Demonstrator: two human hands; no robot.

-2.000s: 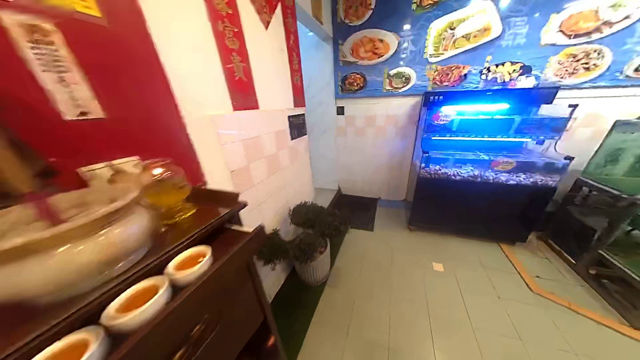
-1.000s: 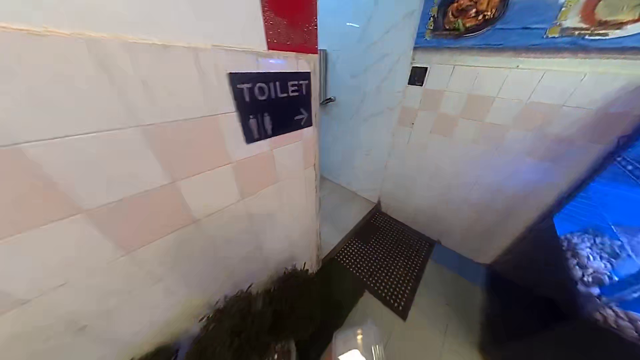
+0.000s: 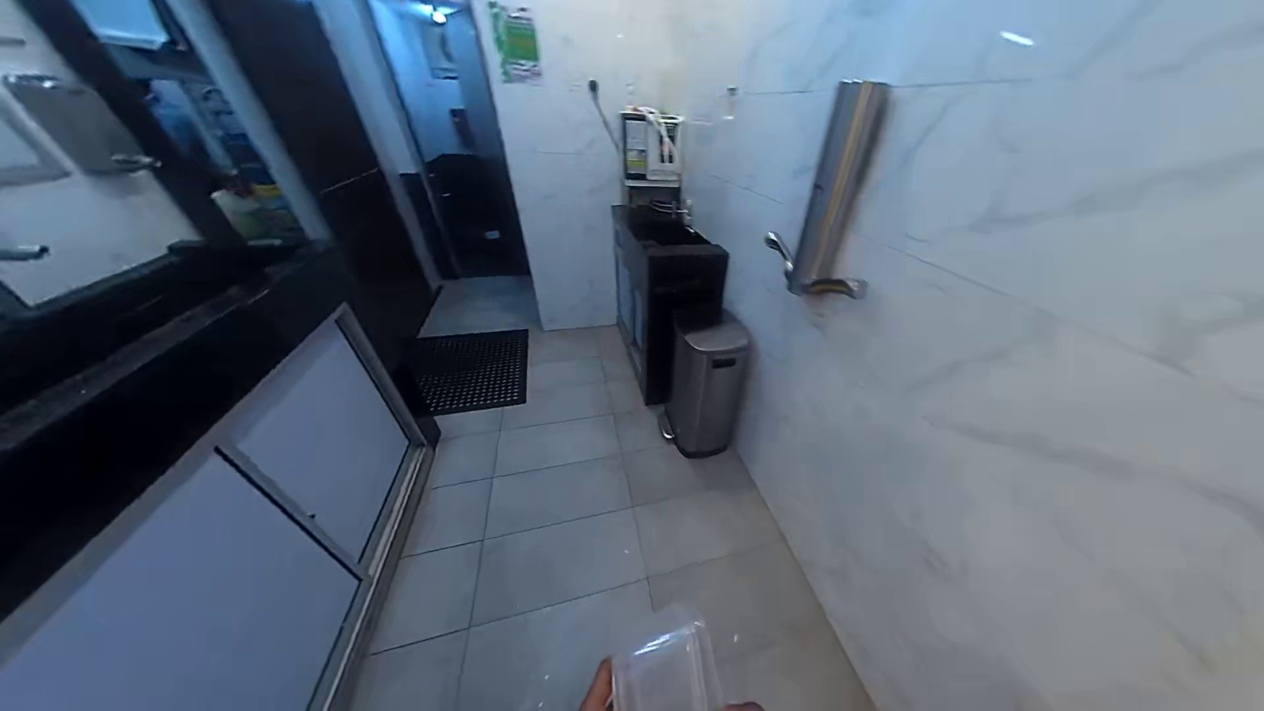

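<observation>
A clear plastic container (image 3: pixel 664 671) shows at the bottom edge, low in front of me over the tiled floor. My left hand (image 3: pixel 597 688) holds it at its left side, with only part of the fingers in view. At its lower right, a small bit of my right hand (image 3: pixel 745 706) shows against the container; the rest is cut off by the frame's edge. What the container holds cannot be made out.
A steel pedal bin (image 3: pixel 711 390) stands beside a black-topped sink counter (image 3: pixel 686 251) at the right wall. A perforated black rubber mat (image 3: pixel 474 370) lies ahead, before a doorway. A black counter (image 3: pixel 197 336) with white panels runs along the left. A metal wall fixture (image 3: pixel 839 188) sticks out at right.
The view has moved from the room with the aquarium and potted plant, past a toilet sign, into a tiled passage. The container and both hands now show at the bottom edge.
</observation>
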